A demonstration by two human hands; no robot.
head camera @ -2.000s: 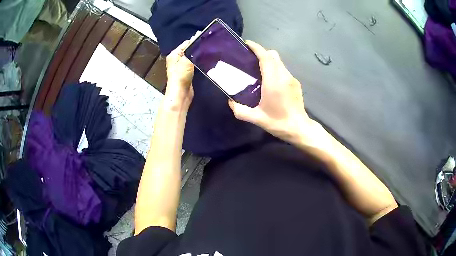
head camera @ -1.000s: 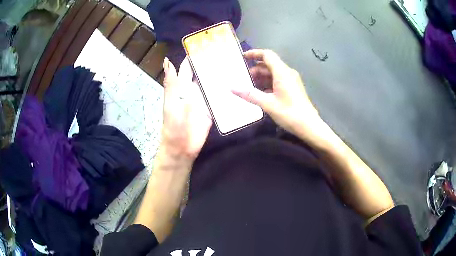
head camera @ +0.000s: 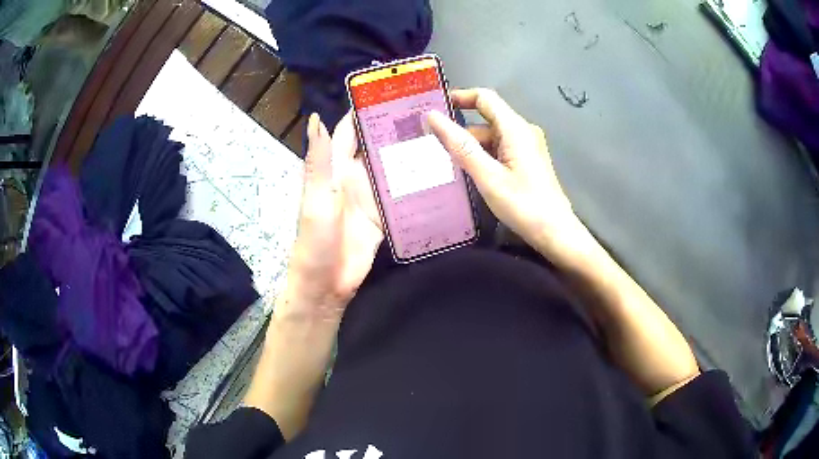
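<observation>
A smartphone (head camera: 415, 211) is held upright in front of my body, its screen showing an orange-red top band and a white box over a pinkish page. My left hand (head camera: 337, 211) supports the phone's left side and back, with the thumb raised beside it. My right hand (head camera: 507, 166) holds the phone's right edge, and its thumb is over the upper part of the screen. A navy fabric bundle (head camera: 350, 31) lies behind the phone, partly hidden by the phone and my hands.
A white board (head camera: 224, 170) lies on brown slats (head camera: 135, 58) at the left. Navy pleated bundles (head camera: 193, 278) and a purple bundle (head camera: 99, 287) are piled there. The grey worktable (head camera: 629, 179) carries dark thread scraps. More purple fabric (head camera: 786, 90) is at the far right.
The screen went from a purple camera view to a bright white page, then to a red-banded page with a white box. The phone has turned more upright, and my right thumb has moved up the screen.
</observation>
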